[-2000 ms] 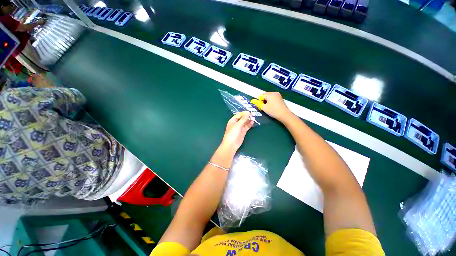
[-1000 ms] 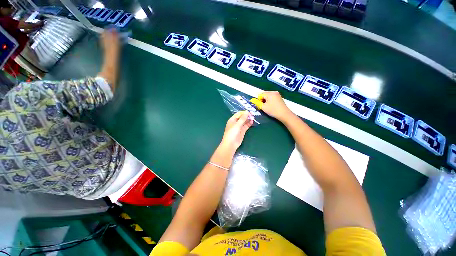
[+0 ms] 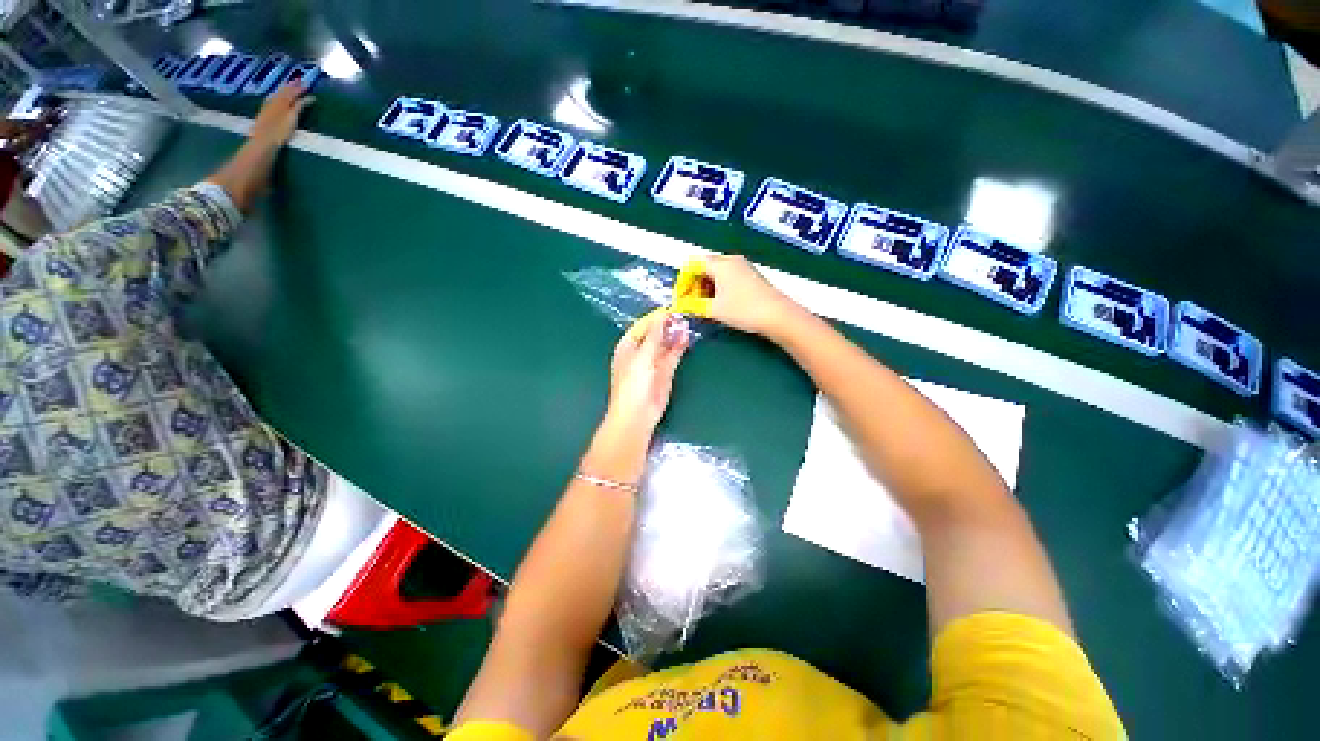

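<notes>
My left hand pinches a flat clear plastic bag at its near end, just short of the white edge strip. Small white parts show faintly through the bag. My right hand, with yellow finger cots on its fingertips, is at the bag's right end, touching my left fingertips. Its fingers are bunched; whether they hold a small part is hidden. A crumpled pile of clear bags lies in front of my body.
A row of flat units lies on the green belt beyond the white edge strip. White paper lies under my right forearm. A larger clear bag of white parts is at right. A person at left reaches a hand to units.
The view has shifted, so most things sit further left. My right fingers have closed in against my left fingertips over the bag. The person at left now reaches the far units.
</notes>
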